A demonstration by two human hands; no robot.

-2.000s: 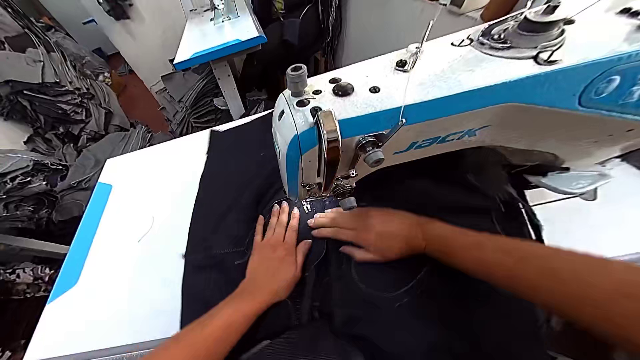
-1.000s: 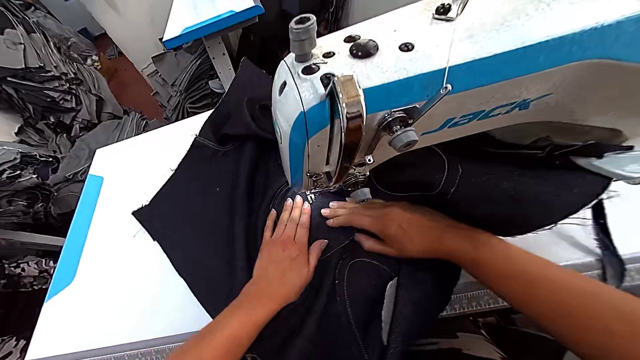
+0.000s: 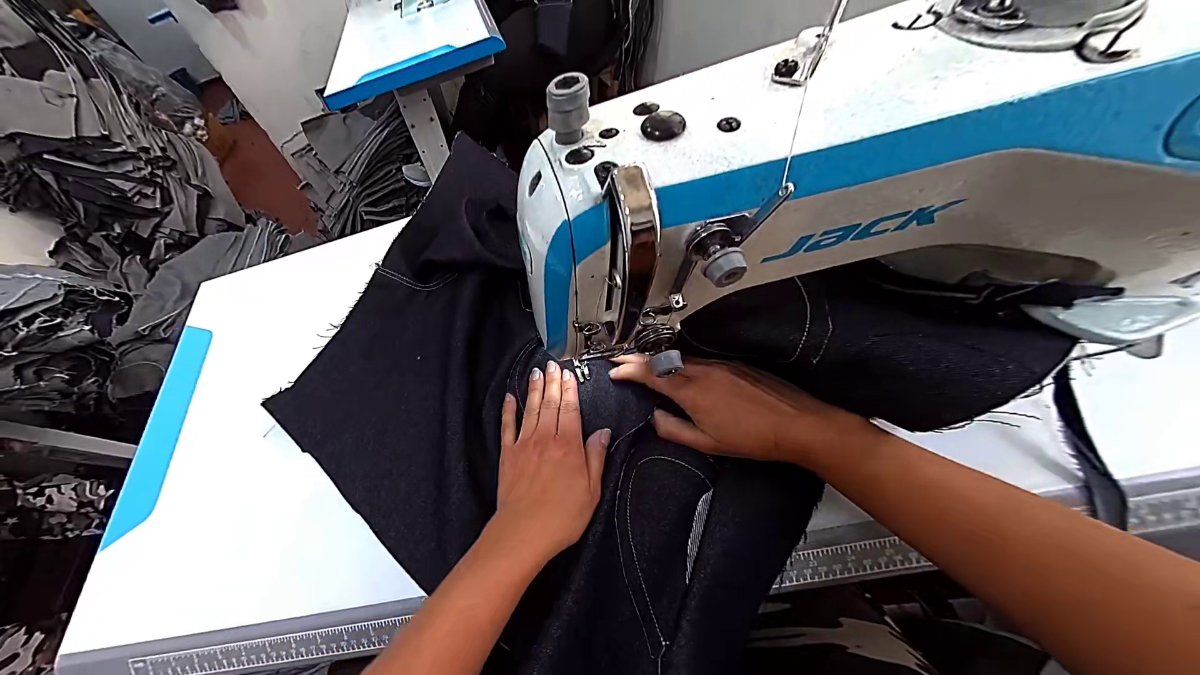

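Observation:
A white and blue Jack sewing machine (image 3: 881, 159) stands over dark denim fabric (image 3: 403, 394) with light stitch lines. Its presser foot (image 3: 583, 369) rests on the cloth at the centre. My left hand (image 3: 548, 459) lies flat on the denim just below and left of the foot, fingers pointing up toward it. To the right of the foot, my right hand (image 3: 722, 403) presses the cloth, thumb apart and fingertips close to the foot; part of its fingers is behind a grey knob (image 3: 667, 364). A curved pocket opening (image 3: 698, 534) with striped lining shows below my right hand.
The white sewing table (image 3: 253, 525) has a blue corner strip and a ruler (image 3: 281, 645) along its front edge. Piles of grey and dark cloth (image 3: 84, 187) lie at the left. Another white and blue machine table (image 3: 412, 47) stands behind. Denim extends under the machine arm.
The denim has turned and shifted since the oldest frame, baring the pocket opening and the table's front ruler at right. Both hands stay on the cloth beside the presser foot.

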